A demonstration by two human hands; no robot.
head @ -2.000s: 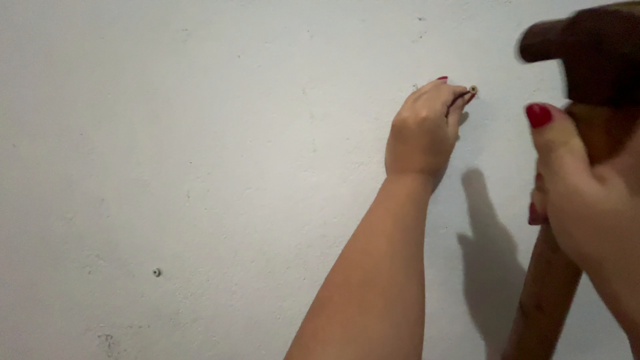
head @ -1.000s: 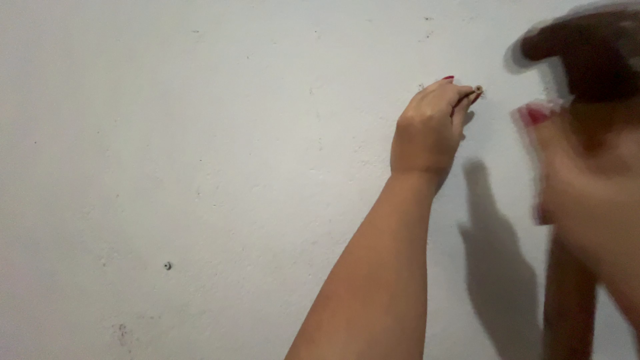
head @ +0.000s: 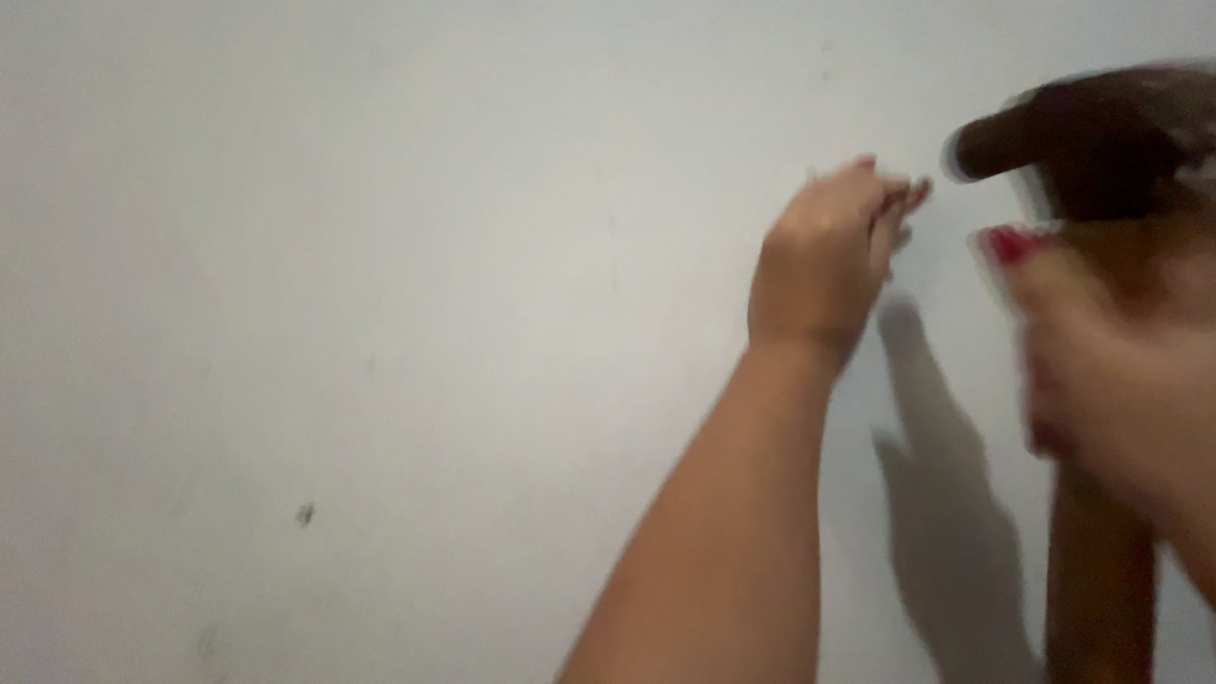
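Observation:
My left hand (head: pixel 825 256) is against the white wall, right of centre, its thumb and forefinger pinching a small nail-like piece (head: pixel 920 193) whose exact kind is too blurred to tell. At the right edge my right hand (head: pixel 1121 361) grips a hammer (head: pixel 1102 579) by its wooden handle, high up under the dark metal head (head: pixel 1092 142). The rounded end of the head points left, a short way to the right of my left fingertips. Part of the hammer head and of my right hand runs out of the frame.
A painted white wall (head: pixel 475 285) fills the view. It has a small dark hole or mark (head: pixel 305 514) at the lower left and faint scuffs. The shadow of the hammer and hand falls on the wall between my forearms.
My left hand keeps its pinch at about the same place on the wall. The hammer in my right hand has shifted and its handle stands more upright than two seconds ago.

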